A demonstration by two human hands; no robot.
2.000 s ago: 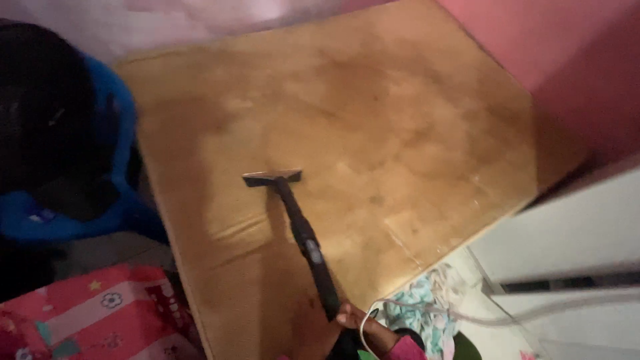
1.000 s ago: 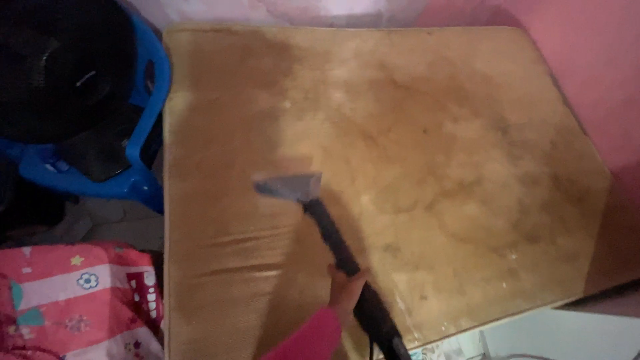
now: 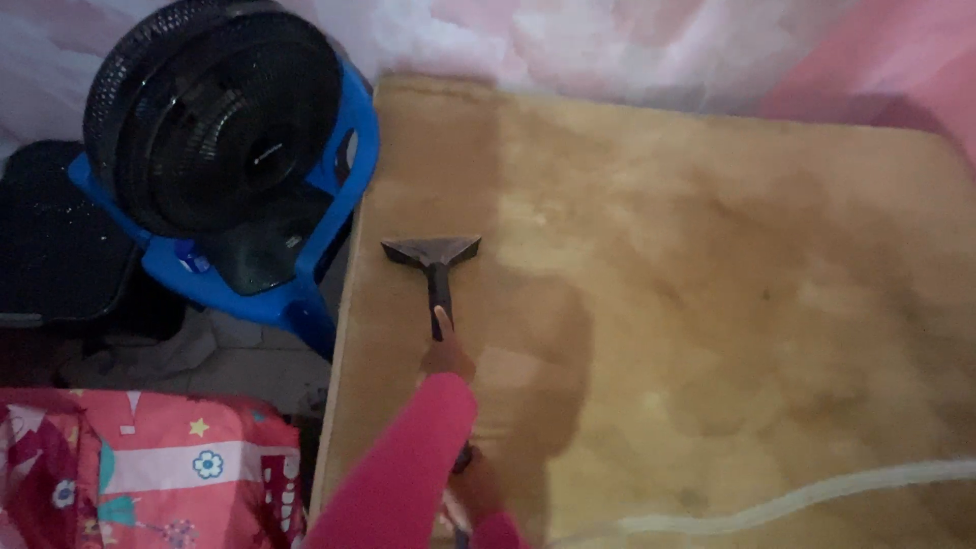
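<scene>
A black wand with a wide flat nozzle, like that of an upholstery cleaner (image 3: 435, 259), rests its head on the left part of a stained tan mattress (image 3: 724, 305). My left hand (image 3: 448, 354), in a pink sleeve, grips the wand's tube a short way below the head, one finger lying along it. Lower down, my right hand (image 3: 474, 476) is closed around the rear part of the wand; my left forearm partly hides it. A pale hose (image 3: 762, 515) crosses the mattress at the lower right.
Left of the mattress, a black fan (image 3: 221, 114) sits on a blue plastic chair (image 3: 206, 286). A black container (image 3: 61, 236) stands behind it at the far left. Red and pink printed fabric (image 3: 175, 457) lies at the lower left. A pinkish wall (image 3: 610, 46) borders the mattress's far edge.
The nozzle now lies closer to the mattress's left edge. One hand has moved up the tube near the head. The pale hose now lies over the mattress. The view has shifted left.
</scene>
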